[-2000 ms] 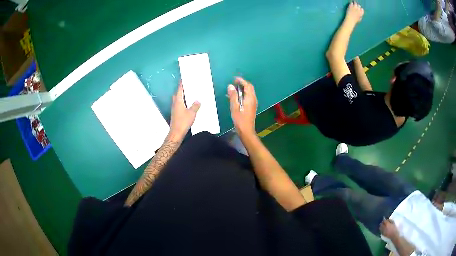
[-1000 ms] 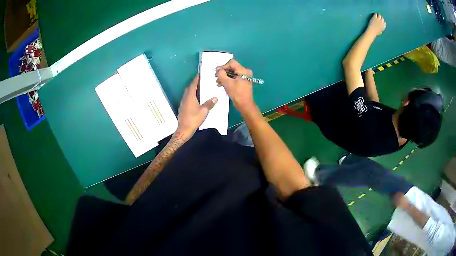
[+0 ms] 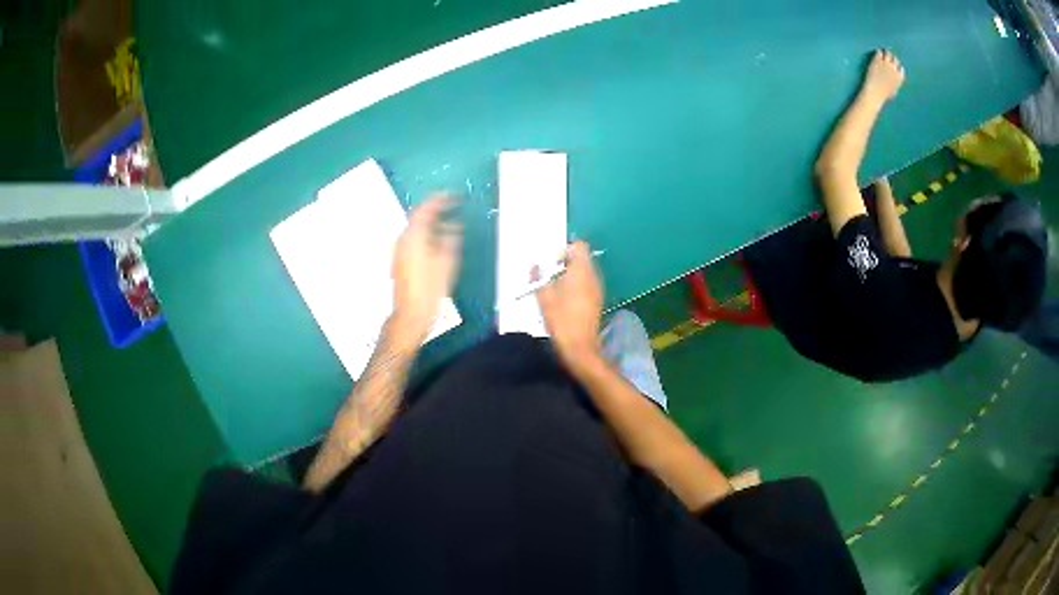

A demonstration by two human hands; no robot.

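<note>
A long slim white carton (image 3: pixel 532 209) lies on the green bench in front of me. My right hand (image 3: pixel 573 296) is over its near end and holds a thin pen (image 3: pixel 541 281) across it. My left hand (image 3: pixel 427 262) is blurred, raised between this carton and two white cartons (image 3: pixel 343 262) lying side by side to the left. It seems to hold nothing; its fingers are too blurred to tell more. My left forearm hides the near part of the paired cartons.
A white rail (image 3: pixel 406 81) curves along the bench's far side. A blue tote (image 3: pixel 110 291) with red-and-white pieces stands at left, near brown cardboard (image 3: pixel 70 465). At right a seated person (image 3: pixel 865 291) rests an arm on the bench (image 3: pixel 697 128), near a yellow bag (image 3: pixel 1001 149).
My left hand has let go of the single carton and moved left. My right hand with the pen has moved to the carton's near end. The walking person at lower right has left the view.
</note>
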